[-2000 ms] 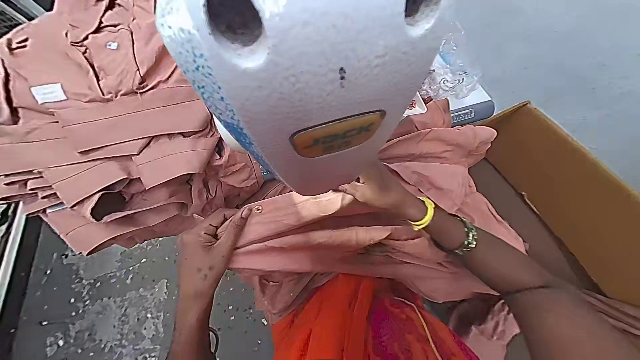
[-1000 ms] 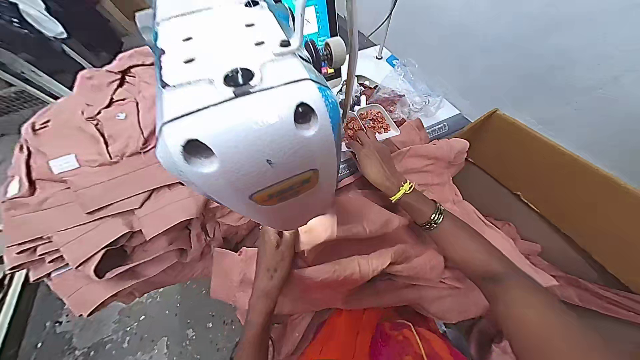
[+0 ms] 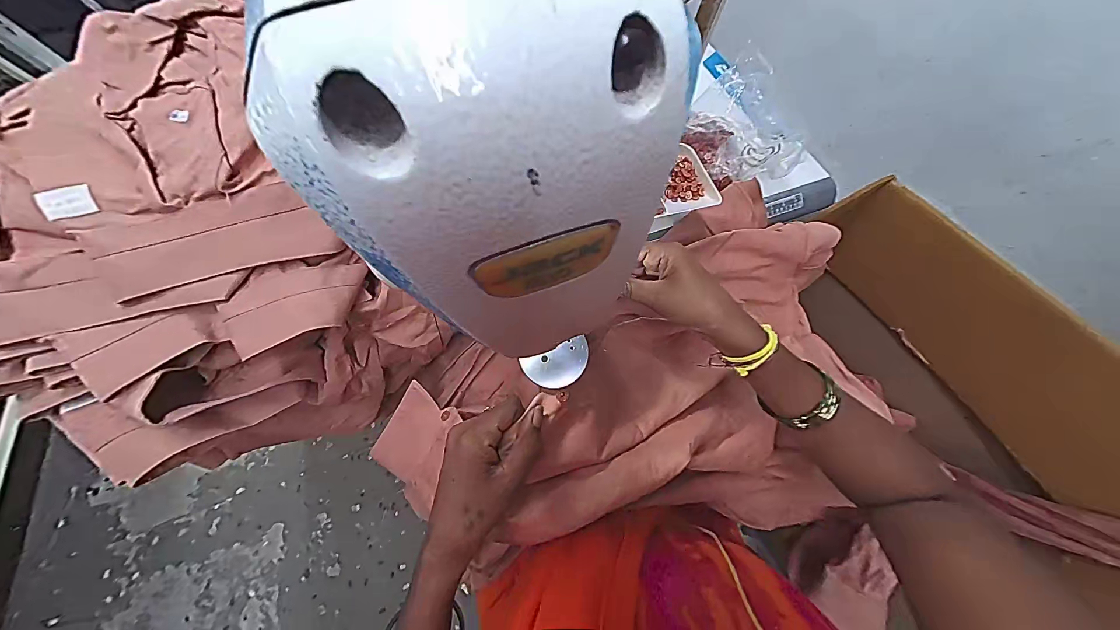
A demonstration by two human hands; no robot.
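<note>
A white Jack sewing machine head [image 3: 472, 175] fills the upper middle of the view, with a round metal disc [image 3: 555, 360] showing below it. My left hand [image 3: 494, 464] pinches the edge of a salmon-pink garment [image 3: 647, 394] just below that disc; small reddish buttons [image 3: 562, 397] show on the cloth beside the fingertips. Right of the machine head, my right hand [image 3: 678, 284] is bent with its fingertips together, over the garment; whether it holds something small is hidden. The garment spreads under both hands and over my lap.
Stacked salmon-pink garments [image 3: 201, 271] lie at the left. A white tray [image 3: 691, 179] of reddish buttons stands behind my right hand, near clear plastic bags [image 3: 757, 131]. A cardboard box wall [image 3: 971, 332] runs along the right side, with cloth inside. The floor [image 3: 201, 534] is speckled.
My right hand has come back from the button tray toward the machine head. My left hand stays at the garment below the machine. The view has shifted noticeably.
</note>
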